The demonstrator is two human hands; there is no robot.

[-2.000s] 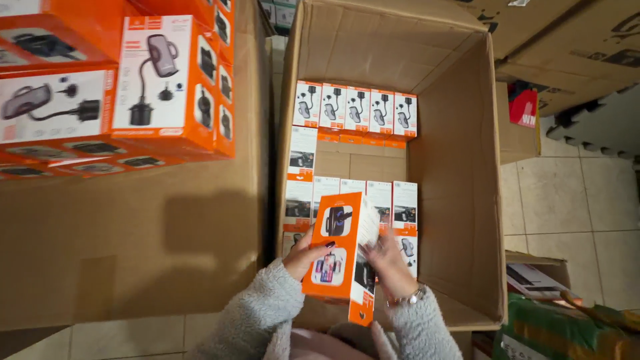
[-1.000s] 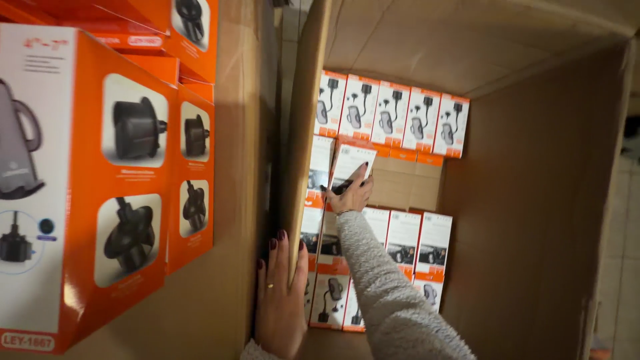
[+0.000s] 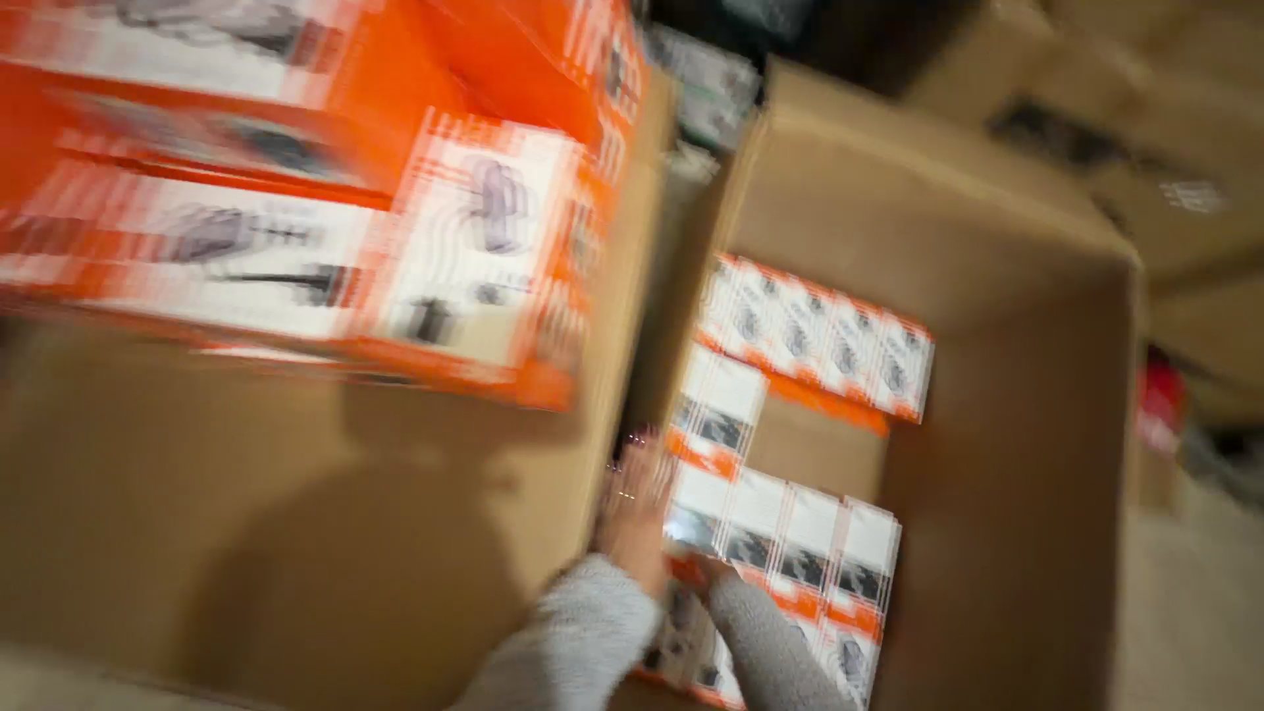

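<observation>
A large open cardboard carton [image 3: 1027,464] holds several orange-and-white product boxes [image 3: 805,553] standing in rows, with pictured phone mounts. My left hand [image 3: 635,518] rests at the carton's near left wall, its fingers pointing up the view; nothing shows in it. My right hand [image 3: 703,573] is inside the carton, low over the boxes at the left, mostly hidden by its grey sleeve and blurred, so its grip cannot be made out. Two white-topped boxes [image 3: 721,400] stand side by side along the left wall, between the upper row [image 3: 815,336] and the lower rows.
Stacked orange-and-white phone mount boxes [image 3: 464,247] stand at the upper left on a brown cardboard surface [image 3: 395,523]. A narrow gap runs between that surface and the carton. More cardboard boxes [image 3: 1185,188] are at the upper right, near a red item [image 3: 1160,400].
My right hand has moved down from the box at the left wall to the lower rows. That box now stands beside another one there. The view has swung and tilted.
</observation>
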